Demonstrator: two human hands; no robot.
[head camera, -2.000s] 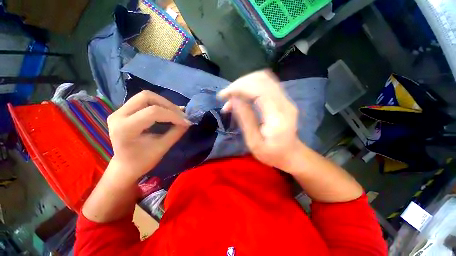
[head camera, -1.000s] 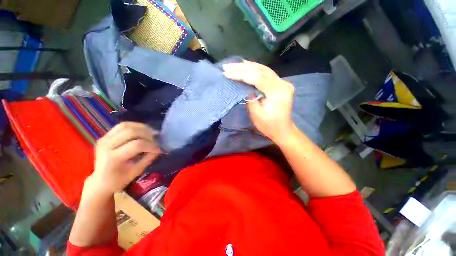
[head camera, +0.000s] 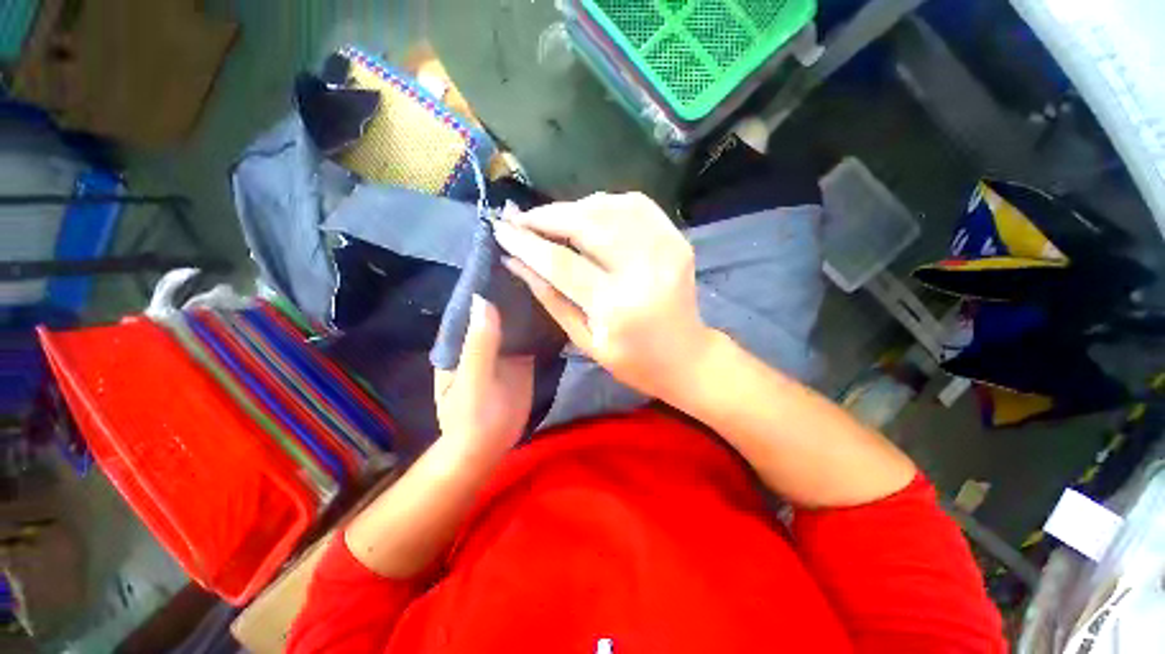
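A grey-blue cloth piece (head camera: 465, 296) stands narrow and edge-on between my hands over the lap. My left hand (head camera: 483, 383) holds its lower part, with the thumb against the cloth. My right hand (head camera: 611, 271) pinches its upper end near a pale thread or edge; whether a small tool is in the fingers cannot be told. More grey-blue cloth (head camera: 756, 284) and navy cloth (head camera: 383, 300) lie over the lap beneath and around the hands.
A red plastic basket (head camera: 166, 441) stands at left beside stacked coloured rims (head camera: 288, 383). A woven mat with a beaded-looking border (head camera: 406, 143) lies beyond the lap. A green basket (head camera: 690, 51) is at the top. Navy and yellow pieces (head camera: 1009, 243) are at right.
The cloth, spread wide between my hands a second ago, is now narrow and edge-on. My left hand has moved right and inward; my right hand has moved left, close to it.
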